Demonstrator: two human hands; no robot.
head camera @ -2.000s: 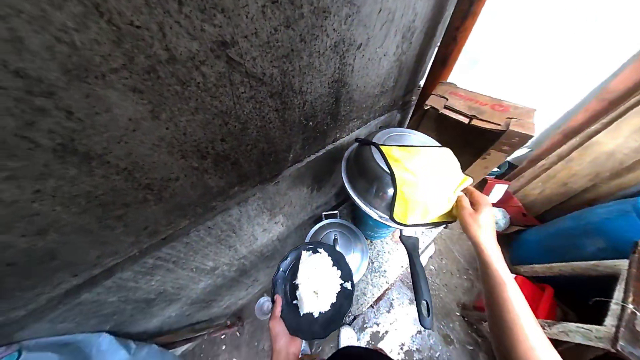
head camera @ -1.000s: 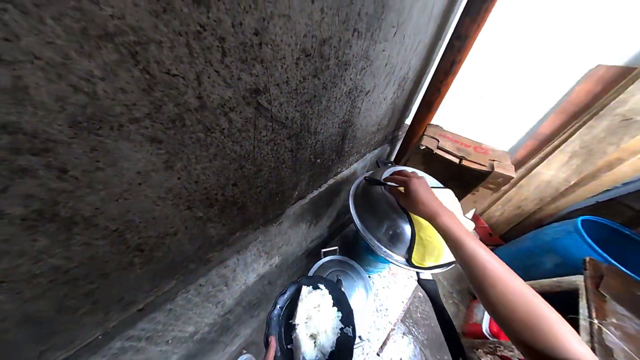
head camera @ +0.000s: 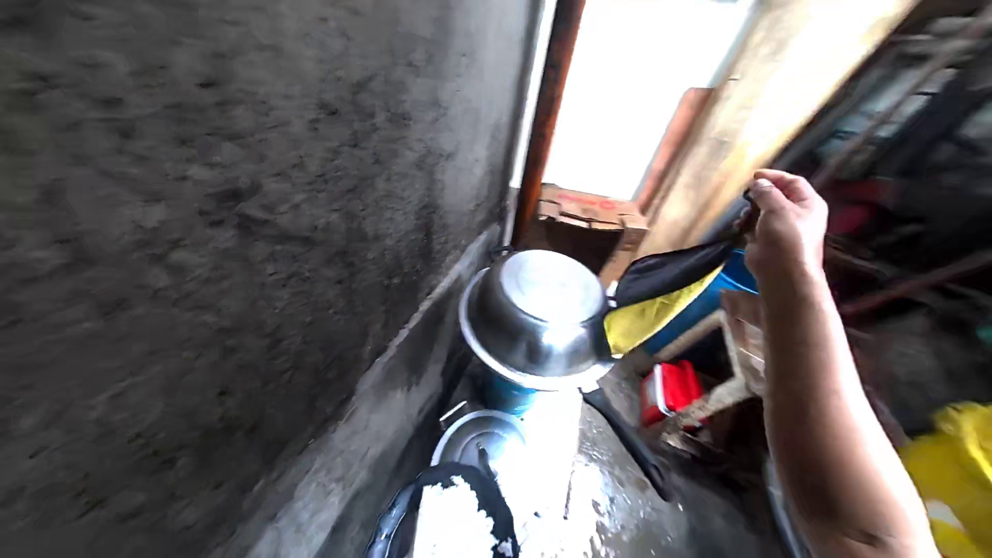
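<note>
My right hand (head camera: 787, 217), raised at the right, grips the edge of a yellow cloth with black trim (head camera: 659, 302). The cloth hangs from it down to the right side of an upturned metal bowl (head camera: 550, 318). Beneath that bowl, a black handle (head camera: 628, 446) sticks out toward the lower right. A black plate (head camera: 496, 496) heaped with white rice-like food (head camera: 453, 523) is cut off by the bottom edge. My left hand is out of view. Just beyond the plate lies a round metal lid or lidded pot (head camera: 477, 446) with a side handle.
A rough concrete wall (head camera: 232, 232) fills the left. Behind the bowl stands a cardboard box (head camera: 593, 209). Toward the right are a blue plastic barrel (head camera: 697, 310), a red container (head camera: 674, 391) in a wooden frame and a yellow bag-like thing (head camera: 953, 465).
My right hand has lifted the cloth off the top of the upturned bowl and moved right with it. My left hand, at the plate before, has left the view. The view has shifted right.
</note>
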